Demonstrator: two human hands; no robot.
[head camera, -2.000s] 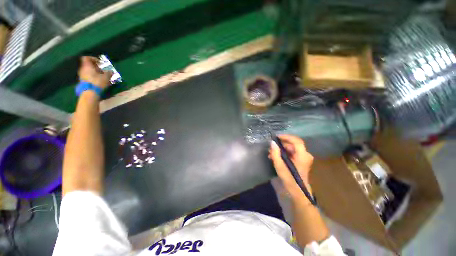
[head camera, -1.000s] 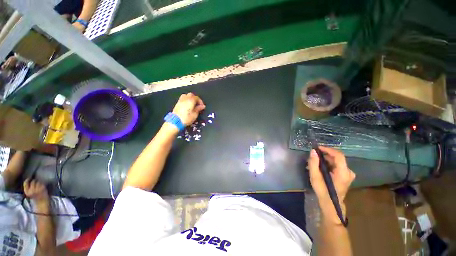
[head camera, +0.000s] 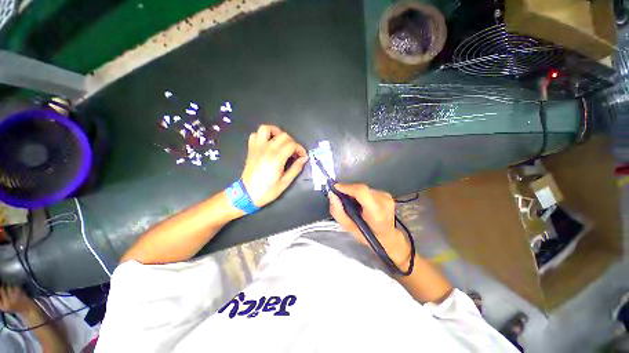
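Observation:
A small circuit board (head camera: 322, 164), white with glare, lies on the dark mat in front of me. My right hand (head camera: 365, 217) holds the black soldering iron (head camera: 358, 222) like a pen, its tip over the board. My left hand (head camera: 274, 164), with a blue wristband, is at the board's left edge with fingertips together. Whether it pinches a connector lead there is too small to tell. A loose pile of white connector leads (head camera: 196, 133) lies on the mat to the left.
A brown ring (head camera: 412, 33), thin silvery strands (head camera: 476, 93), a wire coil (head camera: 503, 52) and a cardboard tray (head camera: 562, 24) are at the upper right. A purple-rimmed fan (head camera: 43, 158) stands left. An open carton (head camera: 476, 227) is below the bench edge. Another person's hand (head camera: 12, 298) shows lower left.
My left hand has moved from the connector pile to the board. My right hand has brought the iron from the silvery patch to the board. The camera view has shifted.

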